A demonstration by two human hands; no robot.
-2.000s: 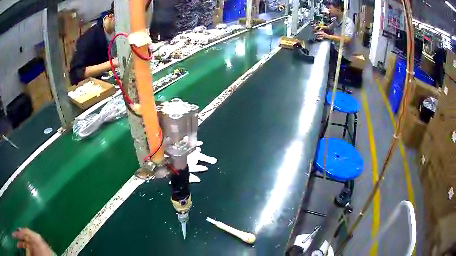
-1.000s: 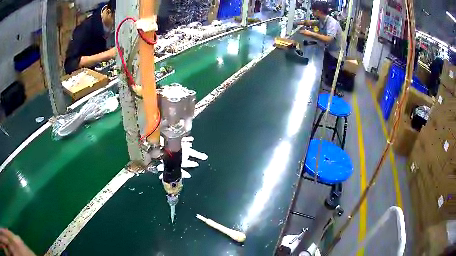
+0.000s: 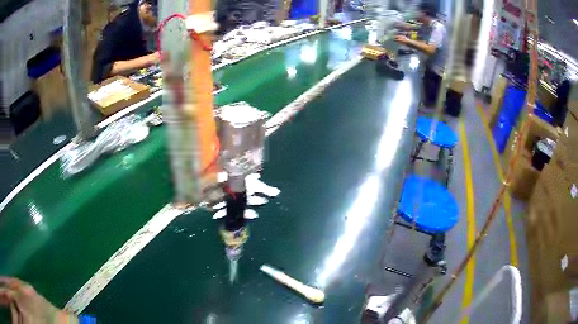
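My left hand (image 3: 28,302) shows at the lower left edge, blurred and cut off by the frame, over the green conveyor; whether it holds anything cannot be told. My right hand is not in view. The grey dispensing gun (image 3: 244,142) hangs upright beside the post, its pale nozzle (image 3: 234,269) pointing down over the dark green work surface. The cream hand tool (image 3: 293,284) lies loose to the right of the nozzle. The white gloves (image 3: 261,191) lie behind the gun, partly hidden by it.
A bagged white power cord (image 3: 104,145) lies on the green conveyor belt (image 3: 127,183). A worn white rail (image 3: 127,256) divides belt and work surface. A person works beyond the belt near a cardboard box (image 3: 118,95); another sits far right. Blue stools (image 3: 428,204) stand along the right edge.
Over the last second the view has shifted and blurred. My left hand shows slightly more at the lower left, with a bit of blue beside it. The bagged cord is slightly nearer along the belt.
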